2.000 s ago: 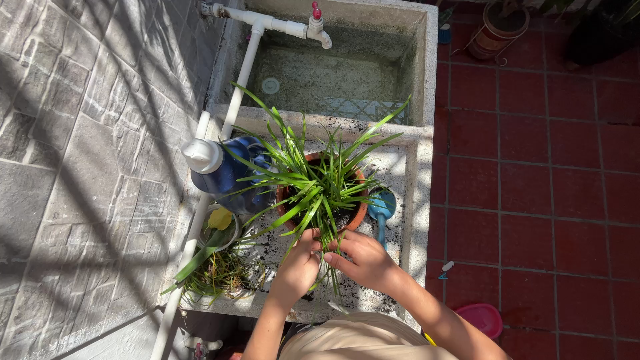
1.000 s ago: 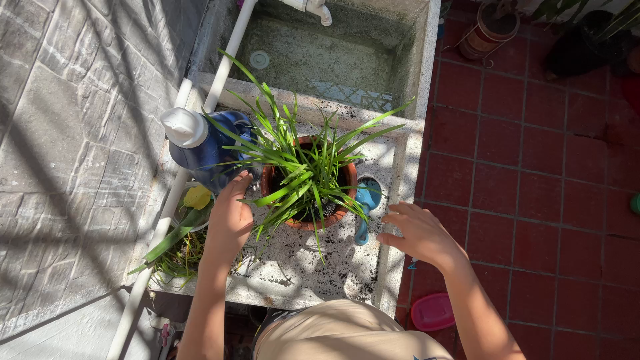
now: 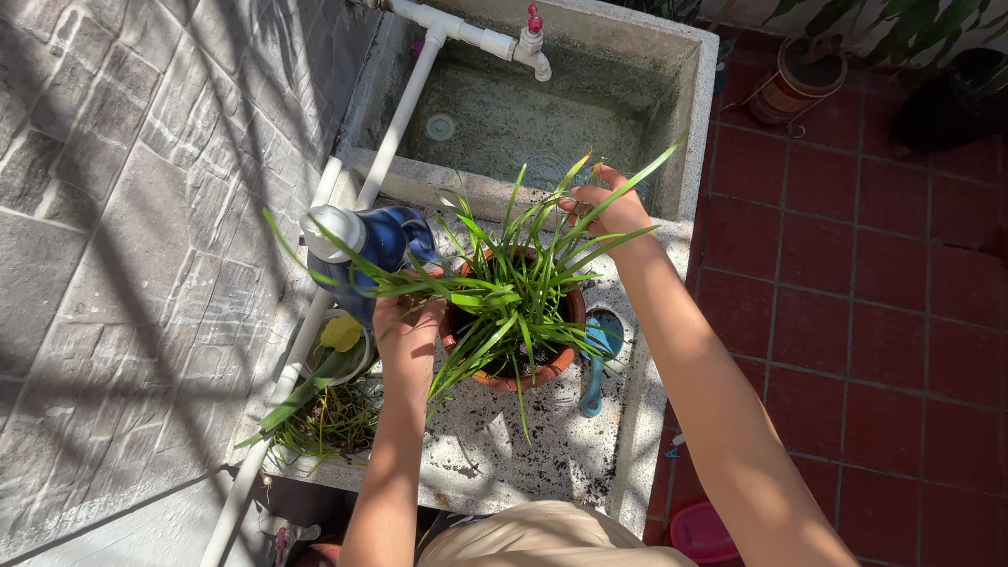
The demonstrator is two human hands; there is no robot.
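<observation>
A leafy green plant (image 3: 520, 299) with long narrow blades stands in a round terracotta pot (image 3: 516, 383) on the speckled stone washboard of a laundry sink. My left hand (image 3: 411, 319) is at the pot's left side among the leaves, its fingertips partly hidden by blades. Beyond the pot at the upper right, my right hand (image 3: 602, 206) has its fingers bent around the tip of a leaf that is partly yellow-brown; whether they pinch it is not plain. A blue hand trowel (image 3: 602, 339) with dark soil lies right of the pot.
A blue jug with a white cap (image 3: 370, 244) stands left of the pot. Below it are a small container with a yellow leaf (image 3: 340, 335) and a heap of grassy cuttings (image 3: 327, 421). A white pipe and tap (image 3: 534, 55) cross the sink basin (image 3: 543, 110). Loose soil dots the washboard.
Both hands were together at the plant's near side, then apart on either side of the pot. My right hand has since reached forward to the far leaves; my left hand is now among the left leaves.
</observation>
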